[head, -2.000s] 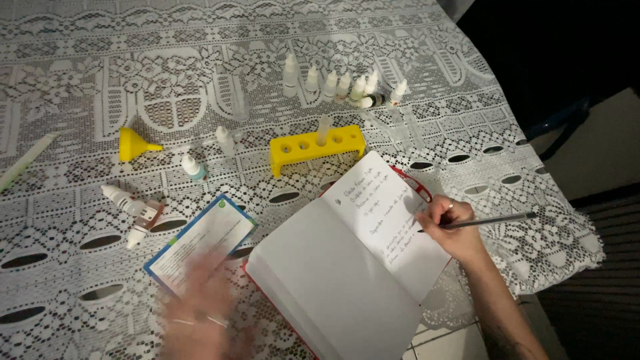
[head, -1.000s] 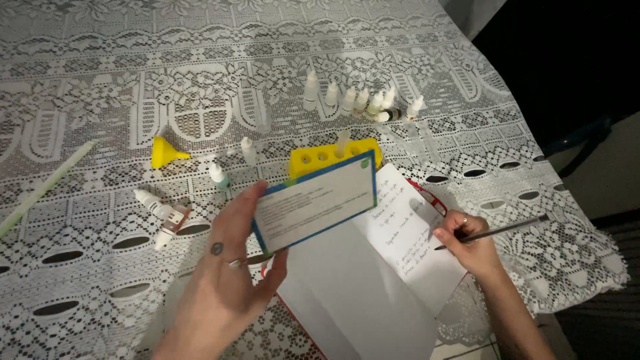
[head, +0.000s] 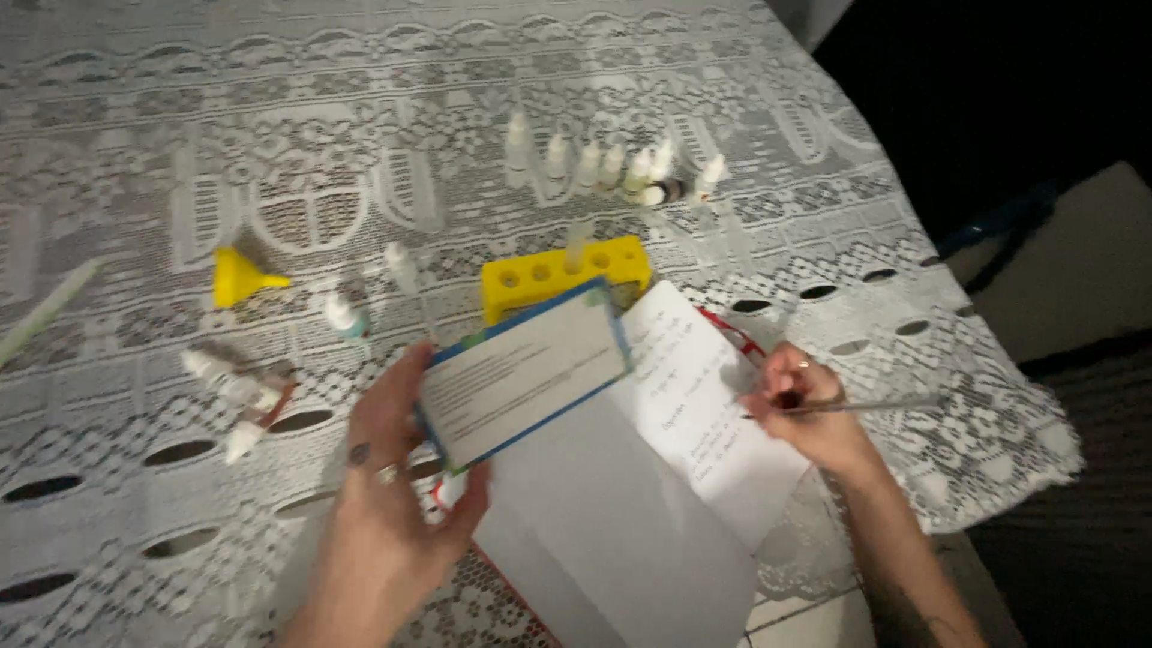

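Note:
My left hand (head: 396, 504) grips the left edge of a blue-bordered printed card (head: 531, 378), tilted above an open notebook (head: 621, 522). In my right hand (head: 801, 405) is a pen (head: 882, 404), its tip over the handwritten right page (head: 688, 396). Partly covered by the card's top edge, a yellow plastic tube rack (head: 562, 272) holds a clear tube (head: 576, 245). Left of the rack are a small white dropper bottle (head: 400, 265), a bottle with teal contents (head: 346, 315) and a yellow funnel (head: 241, 277).
Several small dropper bottles (head: 555, 162) stand in a row behind the rack, with a dark one (head: 664, 192) lying down. More small bottles (head: 220, 378) lie at left, near a pale green strip (head: 49, 310). White lace tablecloth (head: 315, 108) covers the table; its edge runs along the right.
My left hand, blurred near the card on the table two seconds ago, has picked the card up and holds it over the notebook. The right hand keeps the pen at the page.

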